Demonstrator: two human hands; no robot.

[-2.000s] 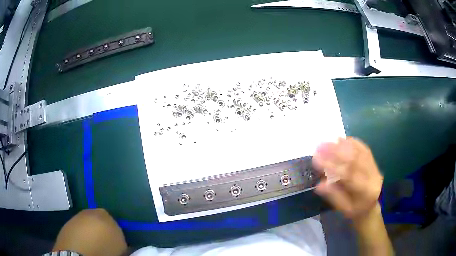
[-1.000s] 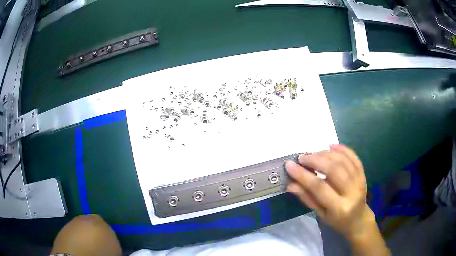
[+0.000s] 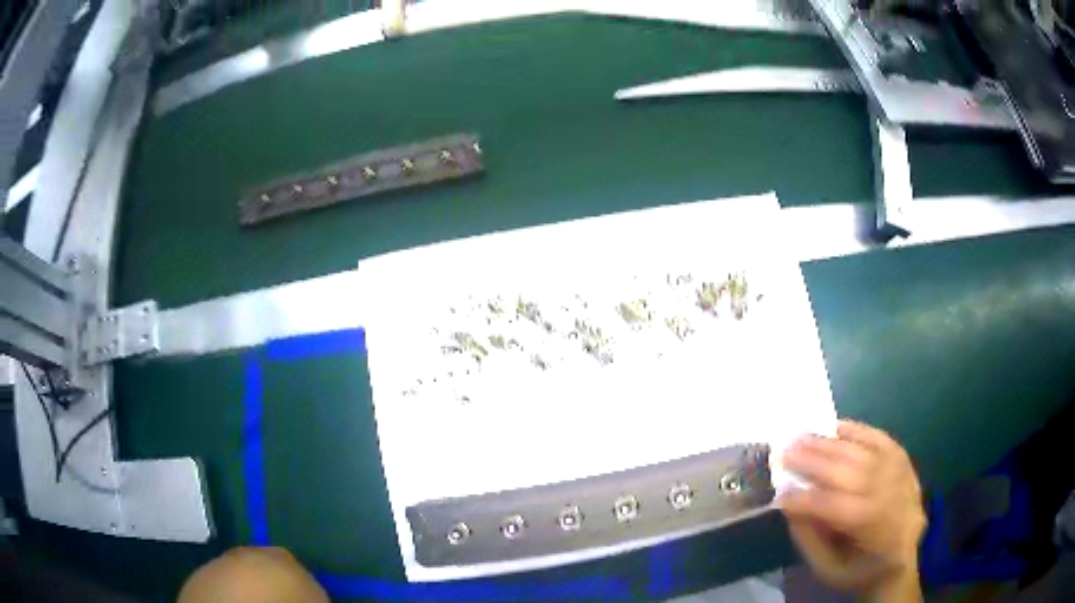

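A dark strip fixture (image 3: 595, 518) lies on the lower part of a white paper sheet (image 3: 589, 424). Its row of several round seats all show bright rings. Loose small metal parts (image 3: 595, 336) are scattered over the sheet's upper half. My right hand (image 3: 855, 507) is at the strip's right end, fingers bent and close together. Its fingertips blur against the white, so I cannot tell if it grips the strip or a small part. A rounded bare-skin shape (image 3: 254, 577) is cut off at the bottom left edge; no fingers show, and I cannot tell if it is my left hand.
Another strip fixture (image 3: 365, 177) lies on the green belt (image 3: 554, 130) beyond the sheet. A silver crossbar (image 3: 259, 312) runs under the sheet. A pointed silver arm (image 3: 743, 83) reaches in from the right. Blue tape (image 3: 255, 448) marks the near left area. Metal frames stand at both sides.
The view has shifted, so the scene sits lower and further right. My right hand has moved off the strip's last seat, which now shows a bright ring.
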